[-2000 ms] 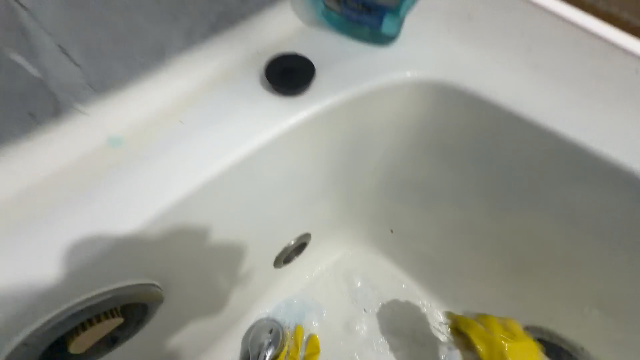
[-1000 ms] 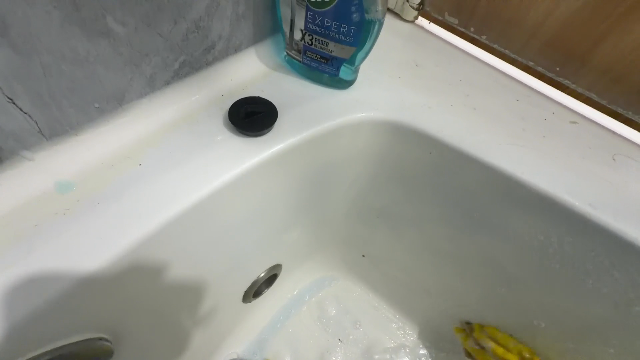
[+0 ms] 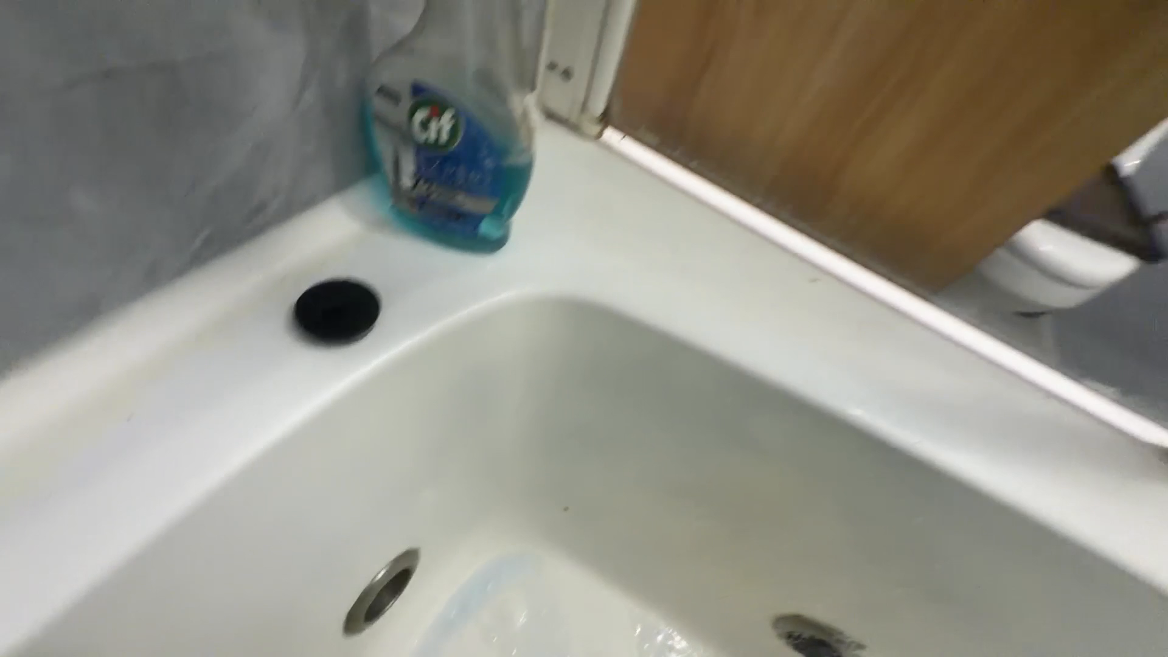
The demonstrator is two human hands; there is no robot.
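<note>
Neither my left hand nor my right hand shows in the head view now. A white bathtub (image 3: 639, 411) fills most of it. On the tub's corner ledge stands a clear Cif bottle (image 3: 456, 173) of blue-green liquid, its top cut off by the frame. Left of and below the bottle, a round black stopper (image 3: 337, 311) lies on the rim. A metal-ringed overflow hole (image 3: 381, 591) is in the tub's wall at lower left. Suds and a pale blue streak (image 3: 484, 593) mark the floor of the tub. At the bottom right is a dark, blurred thing (image 3: 817, 636) that I cannot name.
A grey marbled wall (image 3: 164, 137) borders the tub on the left. Along the right rim runs a white screen track (image 3: 867, 292), with an upright frame post (image 3: 573, 68) at the corner. Beyond are a wood-grain panel (image 3: 821, 109) and part of a white fixture (image 3: 1058, 265).
The view has swung up and right. Yellow-gloved hands showed at the bottom two seconds ago and one yellow glove a second ago; none shows now. Bottle and stopper remain on the ledge.
</note>
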